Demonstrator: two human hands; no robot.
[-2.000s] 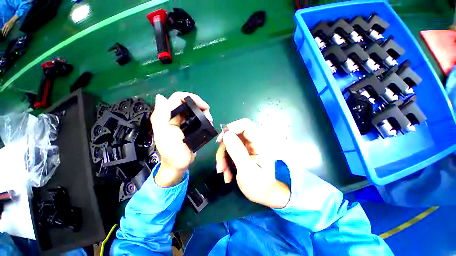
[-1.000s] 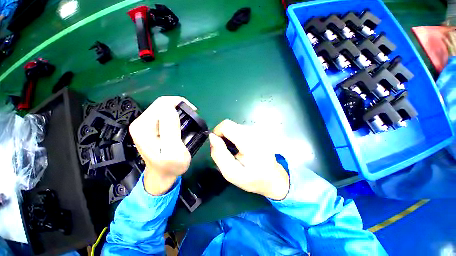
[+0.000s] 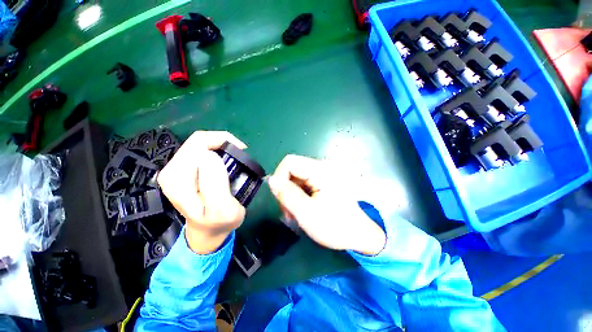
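My left hand (image 3: pixel 206 185) is closed around a black fork housing (image 3: pixel 241 174), which it holds above the green bench with its slot side turned to the right. My right hand (image 3: pixel 322 201) is just right of the housing, thumb and index fingertips pinched close to its edge. A tiny pale thing shows at these fingertips, too small to make out. Below the hands, a black bracket piece (image 3: pixel 247 257) lies on the bench, partly in shadow. A pile of loose black moulded parts (image 3: pixel 137 198) lies left of my left hand.
A blue bin (image 3: pixel 483 217) at right holds rows of black forks with bright white ends. A black tray (image 3: pixel 97 259) and clear plastic bag (image 3: pixel 32 201) are at left. Red-and-black handle units (image 3: pixel 174 55) and dark lumps (image 3: pixel 298 28) lie on the far line. Part of another person's blue sleeve shows upper left.
The view has shifted slightly. My left hand has rolled over the housing, turning its slot side. My right fingertips came to the housing's edge and now sit slightly off it.
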